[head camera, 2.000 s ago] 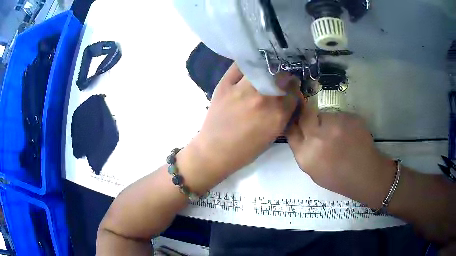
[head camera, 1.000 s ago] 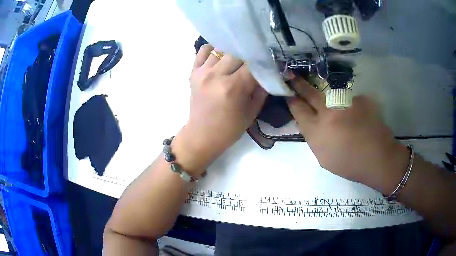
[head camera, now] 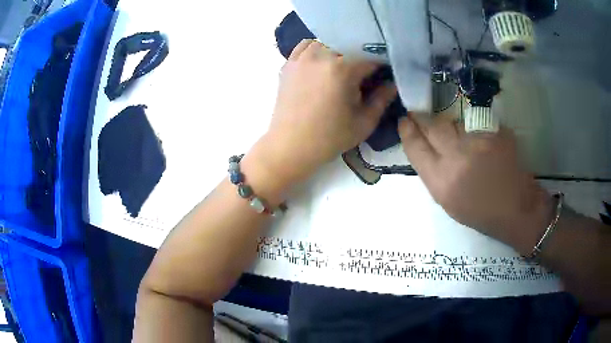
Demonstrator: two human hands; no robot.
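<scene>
A black cloth piece, seemingly a part-sewn pouch [head camera: 383, 134], lies below the sewing machine head [head camera: 410, 53], between my hands. My left hand [head camera: 328, 107] grips its left side with curled fingers. My right hand [head camera: 462, 167] rests at its right edge, fingertips near the needle area, with its grip partly hidden. The presser foot and the seam are hidden behind the machine head. Another black panel [head camera: 292, 33] shows behind my left hand. A black zipper band loop [head camera: 127, 65] and a flat black body panel [head camera: 131, 159] lie on the left of the table.
Blue bins [head camera: 65, 120] holding black pieces stand along the left edge. Ribbed cream tension knobs [head camera: 512, 30] are right of the needle area. A printed ruler [head camera: 402, 262] runs along the white table's front edge. Black snips lie at the far right edge, partly cut off.
My left hand first moved left off the needle area, uncovering the black piece, then curled around its left side. The view has shifted, so the machine head and knobs appear farther right.
</scene>
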